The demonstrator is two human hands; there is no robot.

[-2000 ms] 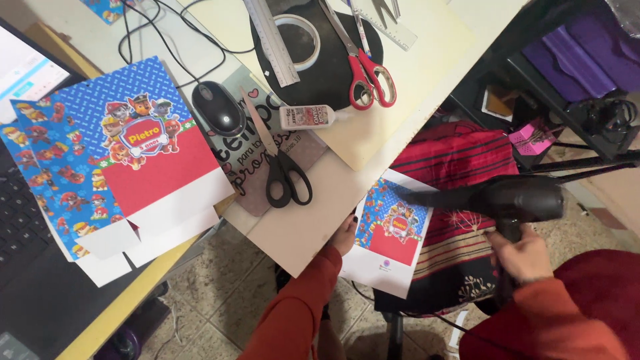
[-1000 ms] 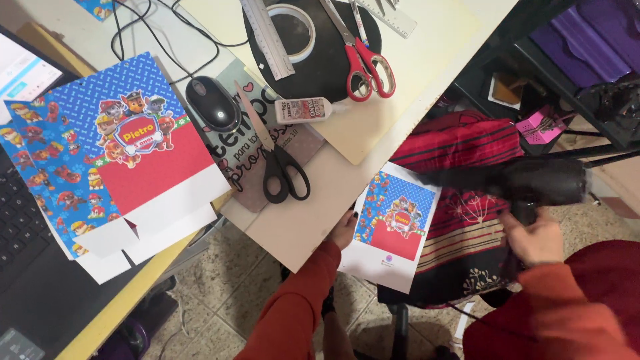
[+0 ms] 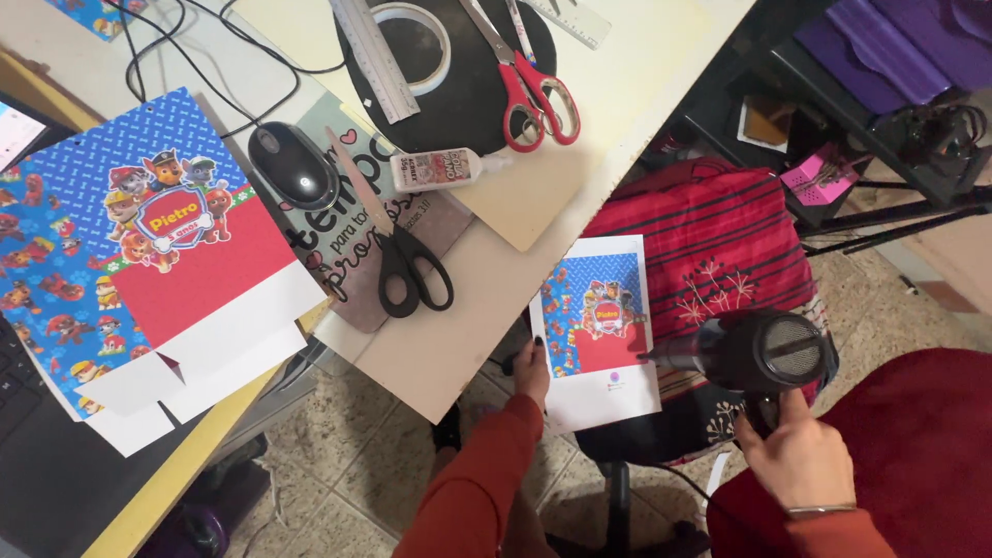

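Observation:
My left hand (image 3: 532,372) grips the left edge of a printed paper sheet (image 3: 597,403) with cartoon dogs, held over a chair seat with a red and black striped cover (image 3: 721,225). In my right hand (image 3: 806,457) is the handle of a black hair dryer (image 3: 744,349). Its nozzle points left, at the lower right part of the print. On the table to the left lie black-handled scissors (image 3: 399,263), a glue bottle (image 3: 438,170), red-handled scissors (image 3: 535,101) and cut, printed sheets (image 3: 201,287) of the same design.
A computer mouse (image 3: 291,167), a clear ruler (image 3: 376,58) and a roll of white tape (image 3: 442,54) lie on the table (image 3: 659,70). Cables run across its upper left. A laptop (image 3: 46,480) is at the left. Dark shelves (image 3: 860,101) with purple items stand at the upper right.
The hair dryer has turned in my right hand, so its round rear grille now faces the view. It has also shifted left relative to the chair. My left hand still holds the sheet.

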